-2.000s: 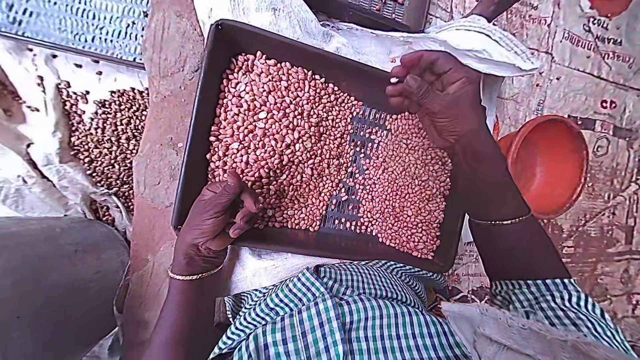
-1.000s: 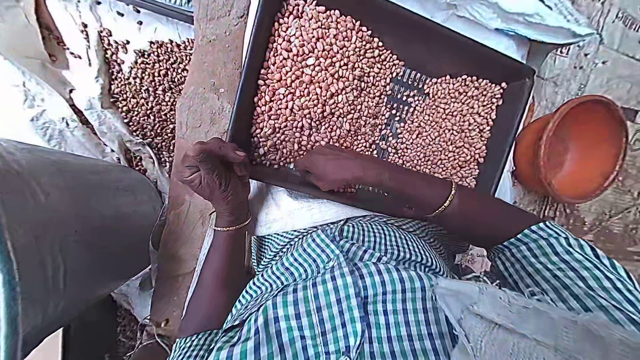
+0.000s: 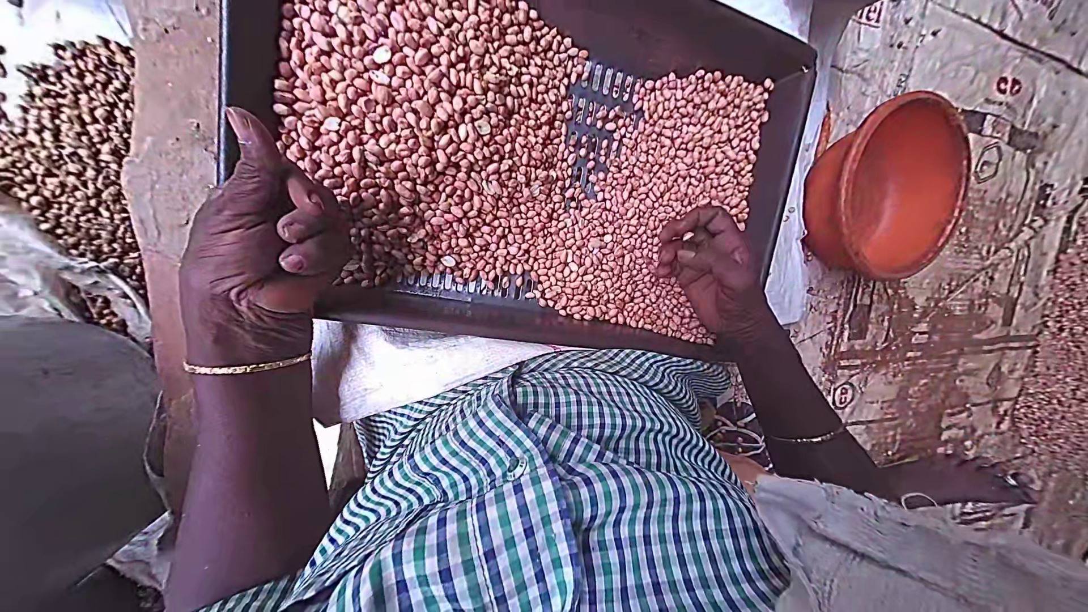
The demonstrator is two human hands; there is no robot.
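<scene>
A dark rectangular tray (image 3: pixel 459 327) with a slotted bottom lies across my lap, full of shelled peanuts. Larger peanuts (image 3: pixel 425 127) are heaped on its left part, smaller ones (image 3: pixel 680 161) on its right, and the slotted bottom (image 3: pixel 586 127) shows between them. My left hand (image 3: pixel 263 221) is at the tray's left edge, fingers curled and thumb up; whether anything is inside the fingers cannot be told. Over the smaller peanuts is my right hand (image 3: pixel 710 263), thumb and fingertips pinched together around what looks like a small pale piece.
An orange plastic bowl (image 3: pixel 909 187) stands tilted right of the tray, on printed sheeting (image 3: pixel 901 340). A pile of darker nuts or seeds (image 3: pixel 76 153) lies at the far left, beyond a stone ledge (image 3: pixel 174 110). A large grey container (image 3: pixel 68 459) is at lower left. More reddish nuts (image 3: pixel 1058 365) lie far right.
My right hand has moved from the tray's near edge, left of its middle, to the smaller peanuts at the right. The view has shifted closer to the tray.
</scene>
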